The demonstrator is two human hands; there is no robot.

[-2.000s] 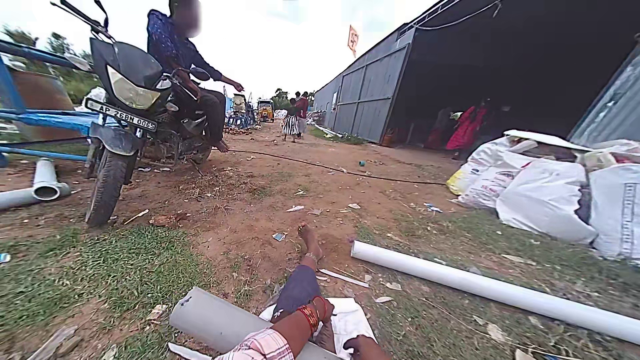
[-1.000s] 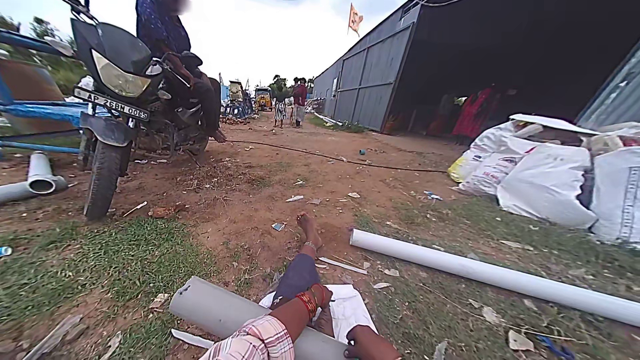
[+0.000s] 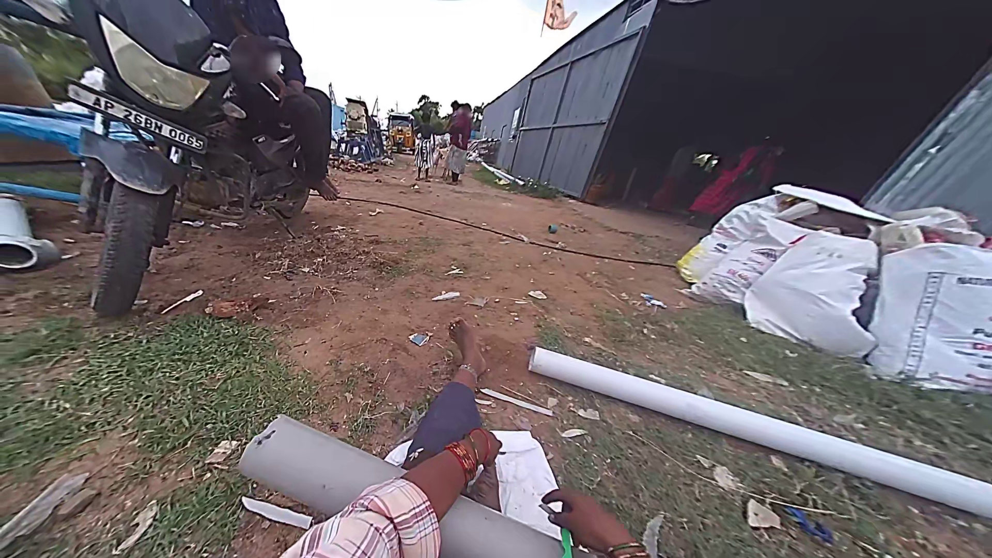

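My left hand (image 3: 487, 446), with red and orange bangles at the wrist, is over a white sheet (image 3: 527, 473) beside my lower leg; its fingers are mostly hidden. The forearm crosses a thick grey plastic pipe (image 3: 333, 465). At the sheet's lower right edge, my right hand (image 3: 587, 518) has bent fingers. A narrow green thing (image 3: 566, 542) shows just below them, and whether they hold it is unclear. One bare foot (image 3: 466, 345) lies stretched out ahead on the soil. To the right, a long white plastic pipe (image 3: 736, 415) lies on the grass.
A person (image 3: 271, 85) sits on a motorcycle (image 3: 155, 139) at left. Stuffed white sacks (image 3: 814, 287) lie at right before a dark open shed. A black cable (image 3: 496, 231) crosses the dirt path. People (image 3: 459, 139) and a yellow vehicle (image 3: 401, 133) are farther off.
The seated person's arm, stretched out to the right two seconds ago, is now lowered toward the lap. The green thing now shows by my right hand. The view has shifted somewhat.
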